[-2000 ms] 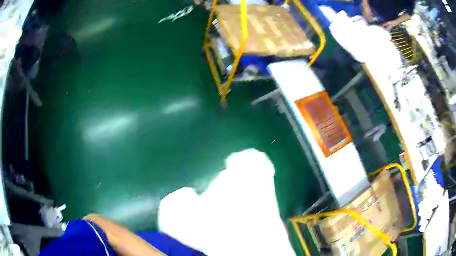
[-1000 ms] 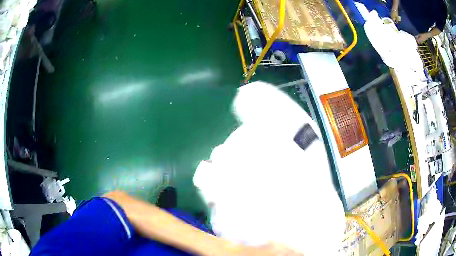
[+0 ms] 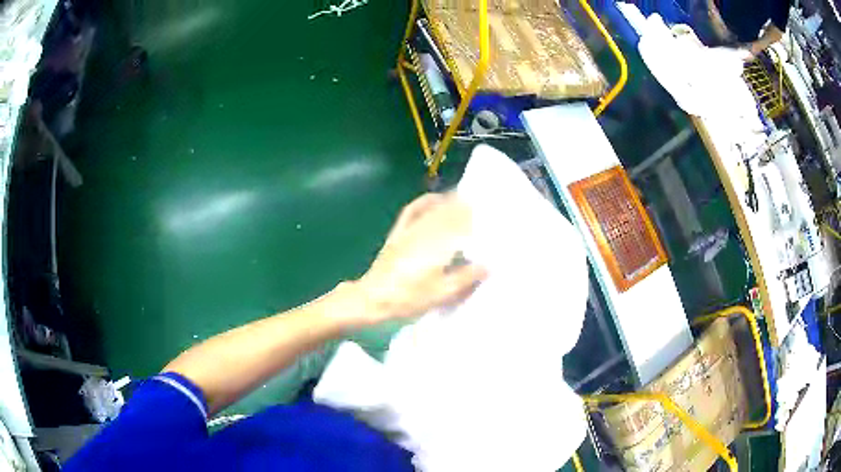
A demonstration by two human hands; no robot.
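A large, overexposed white cloth (image 3: 503,313) hangs in the air in front of me, over the aisle and partly in front of the bench. My left hand (image 3: 429,258) reaches in from the lower left, bare, with its fingers closed on the cloth's left edge near the top. The fingertips blend into the bright cloth. A lower corner of the cloth sticks out to the left beside my blue clothing. My right hand is not visible.
A white bench (image 3: 576,138) with an orange seat mat (image 3: 620,229) stands right of the cloth. Cardboard-decked yellow trolleys stand ahead (image 3: 516,51) and at lower right (image 3: 682,401). A sewing table (image 3: 738,203) runs along the right; a person works at its far end.
My left arm has risen from the bottom edge, and the hand now grips the cloth. The cloth looks narrower, and the dark patch seen on it earlier no longer shows.
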